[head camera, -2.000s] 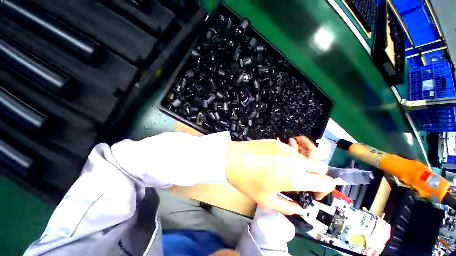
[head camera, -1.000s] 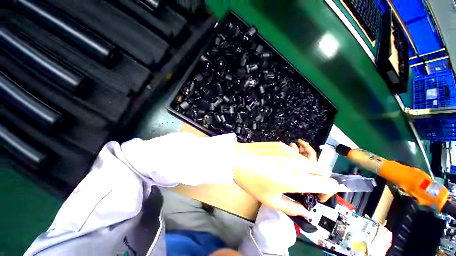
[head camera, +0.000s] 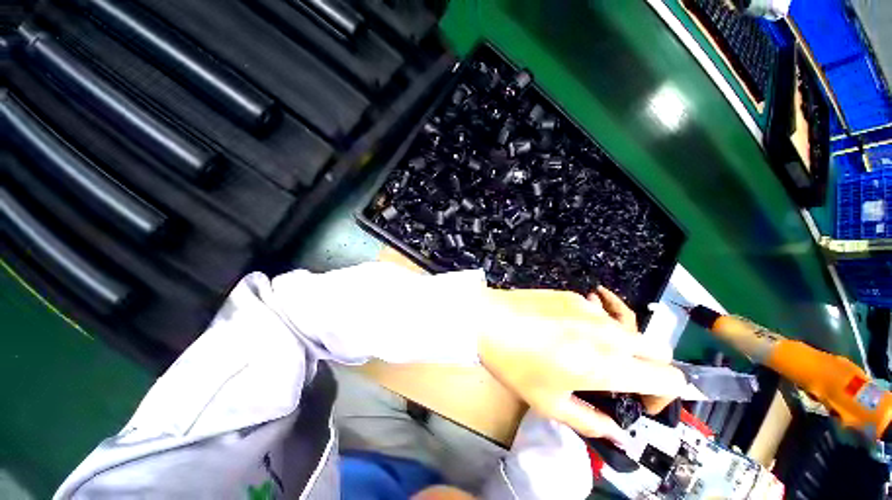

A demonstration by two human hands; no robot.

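Note:
My left hand (head camera: 562, 356) reaches in from the left and has its thumb and fingers closed around a small black plastic housing (head camera: 626, 408), of which only the end shows between them. My right hand (head camera: 614, 307) lies mostly hidden beneath the left; only some fingers show beyond it, and its pale sleeve (head camera: 550, 457) shows below. What the right hand holds cannot be seen. A black parts tray (head camera: 391, 237) full of loose black sleeves and small inserts lies just beyond the hands.
An orange electric screwdriver (head camera: 812, 369) is at the right, its tip towards the hands. A red-and-white holder (head camera: 719, 469) is just right of the hands. A tan cardboard sheet (head camera: 455, 395) lies below the left forearm. Black tubes (head camera: 117, 112) lie in ribbed trays at left.
The whole view has shifted, so the tray, hands and screwdriver appear further right and slightly lower. The hands keep nearly the same pose around the black housing.

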